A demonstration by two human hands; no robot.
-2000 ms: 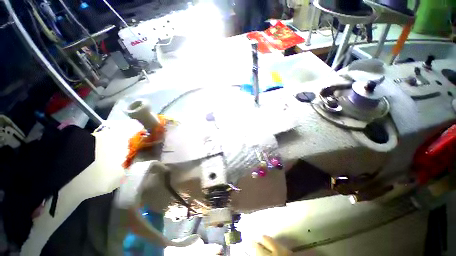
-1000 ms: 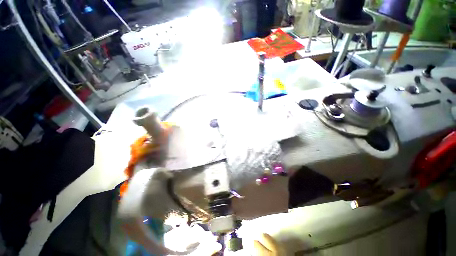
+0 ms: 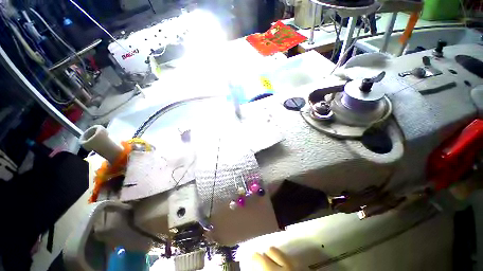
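Observation:
The white-grey sewing machine head (image 3: 312,153) fills the middle, its arm running to the right. My right hand (image 3: 273,260) shows only as fingertips at the bottom edge, right of the needle area; what it touches is cut off. My left hand is not in view. The knurled knob (image 3: 189,260) is at the head's front end. The blue pad (image 3: 128,260) hangs at its lower left. The needle, presser foot and any cloth under them are hidden by the head or the frame edge. Black cloth (image 3: 32,196) lies at the left table edge.
An orange cloth tie (image 3: 108,172) is round a pale post. Pearl-head pins (image 3: 241,201) sit on the head. The winder holds a purple bobbin (image 3: 363,100). A red part (image 3: 455,153) is at right. Behind are a red packet (image 3: 275,38), another machine (image 3: 130,54) and a glaring lamp.
The view has shifted, so the machine head appears further left and larger. My right fingertips stay at the bottom edge, with slightly more of them showing.

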